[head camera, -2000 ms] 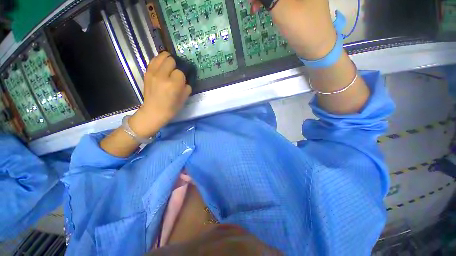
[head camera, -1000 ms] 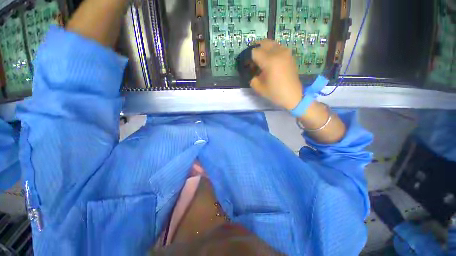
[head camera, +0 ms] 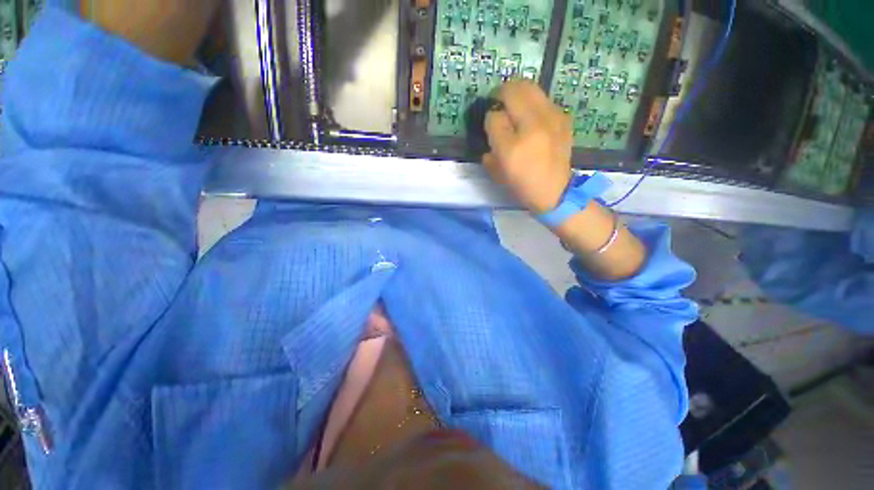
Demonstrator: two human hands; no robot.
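Observation:
A dark carrier holds two pale green circuit panels side by side, the left panel and the right panel, with rows of small parts. My right hand is over the lower part of the left panel, its fingers curled and partly hidden. Dark material shows at the fingertips; whether they hold a part cannot be told. A light blue strap is on the right wrist. My left hand is out of the picture, past the top edge; only its forearm and sleeve show at upper left.
A silver rail runs between my body and the boards, with a chain inside it. Shiny cross shafts lie left of the carrier. Another carrier with green panels is at right. A blue wire crosses the line. A blue sleeve shows at right.
My left hand has gone from the near carrier's left edge out past the top. My right hand has come down and left from the right panel to the left panel's lower part. The view has shifted.

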